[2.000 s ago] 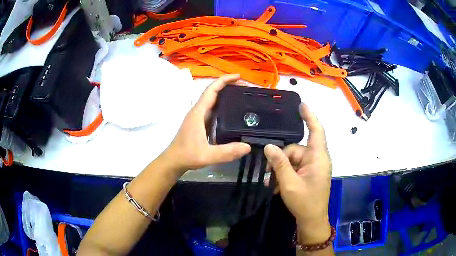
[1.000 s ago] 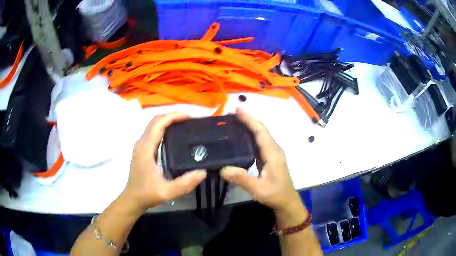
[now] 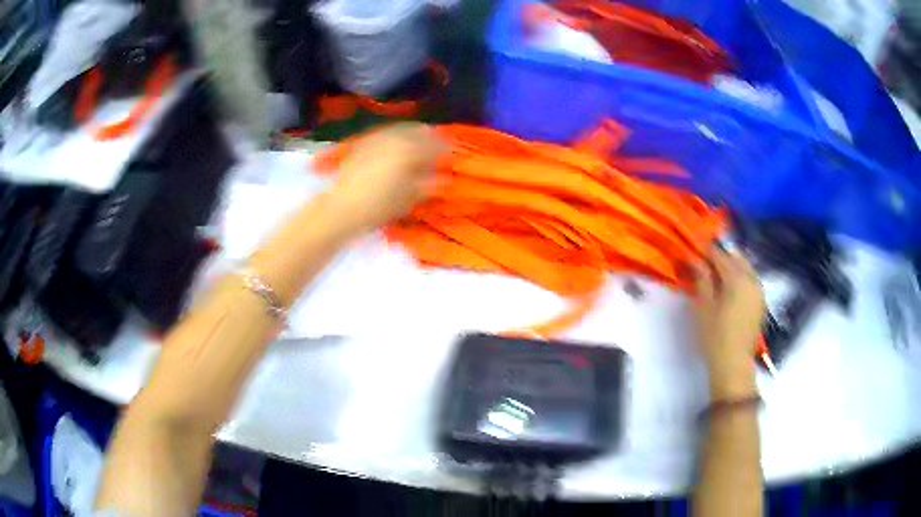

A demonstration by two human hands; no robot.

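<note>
The frame is blurred. A black power bank (image 3: 535,397) lies on the white table near its front edge, badge side up, with its dark cables at the front edge. My left hand (image 3: 396,174) is at the left end of the heap of orange carry straps (image 3: 525,207); its fingers are blurred, so its grip cannot be told. My right hand (image 3: 729,303) is at the right end of the heap, fingers at the strap ends; whether it grips one cannot be told.
A blue bin (image 3: 646,111) with red straps stands behind the heap. Loose black cables (image 3: 798,268) lie right of it. Black units (image 3: 167,217) stand at the left. A white bag (image 3: 303,293) lies on the table under my left forearm.
Both hands have let go of the power bank, now lying on the table, and have moved forward and apart to the two ends of the strap heap. The view has shifted.
</note>
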